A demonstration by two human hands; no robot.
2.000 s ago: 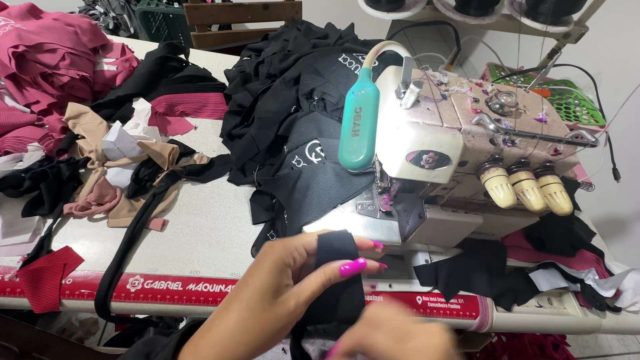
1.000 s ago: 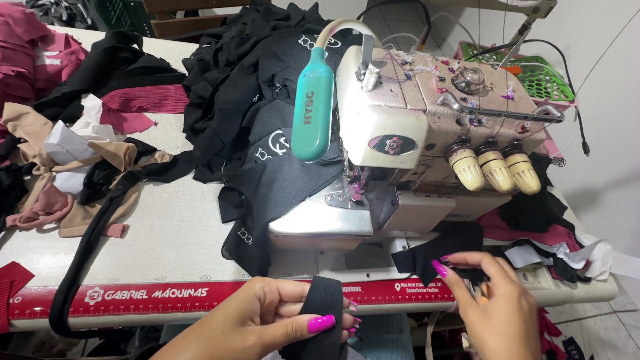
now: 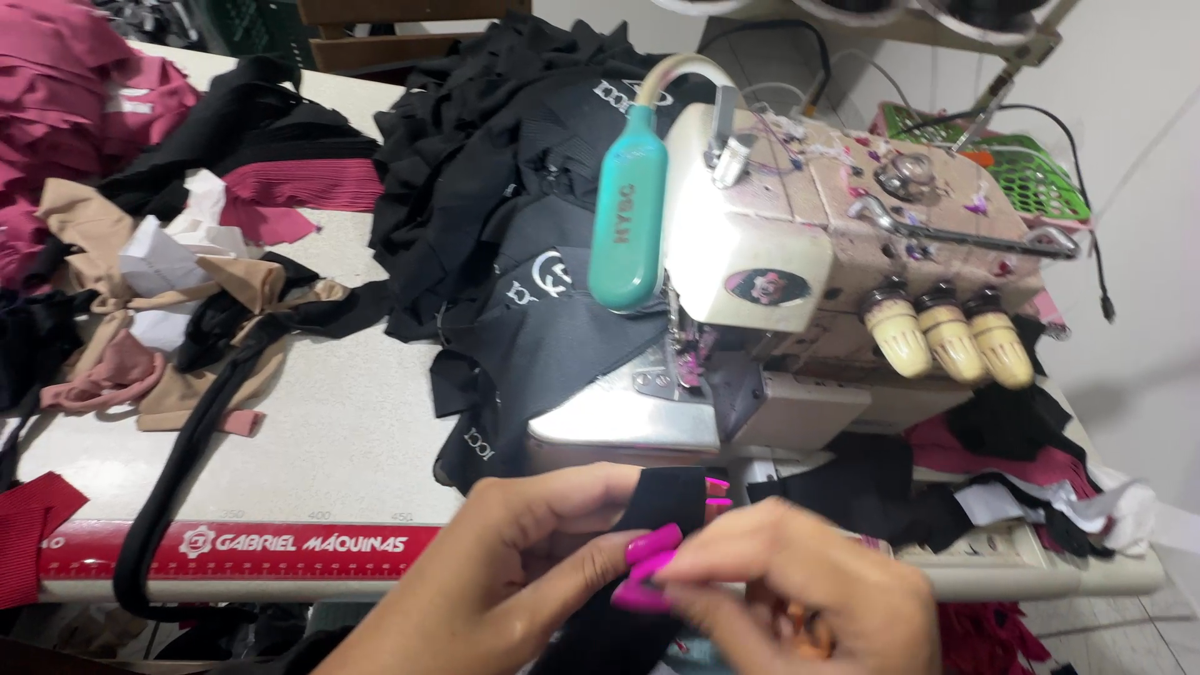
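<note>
My left hand [image 3: 544,544] holds a black fabric band [image 3: 609,600] between thumb and fingers, at the table's front edge below the overlock sewing machine [image 3: 844,216]. My right hand [image 3: 806,581], slightly blurred, meets the left thumb at the band; its thumb and fingertips are pinched together, and what lies between them cannot be made out. Just beyond the hands are the machine's metal plate [image 3: 628,403] and its presser foot area [image 3: 689,356], with pinkish lint on it. A teal lamp [image 3: 628,216] hangs at the machine's left side.
Black printed fabric pieces [image 3: 525,225] are heaped left of the machine. Farther left lie beige and black strips [image 3: 244,291] and a pink fabric pile [image 3: 66,122]. Black scraps [image 3: 844,487] lie right of the hands. A red ruler strip [image 3: 300,551] runs along the front edge.
One second ago my right hand was apart from the left, over the black scraps at the right. Now it has come back to the left hand at the black band.
</note>
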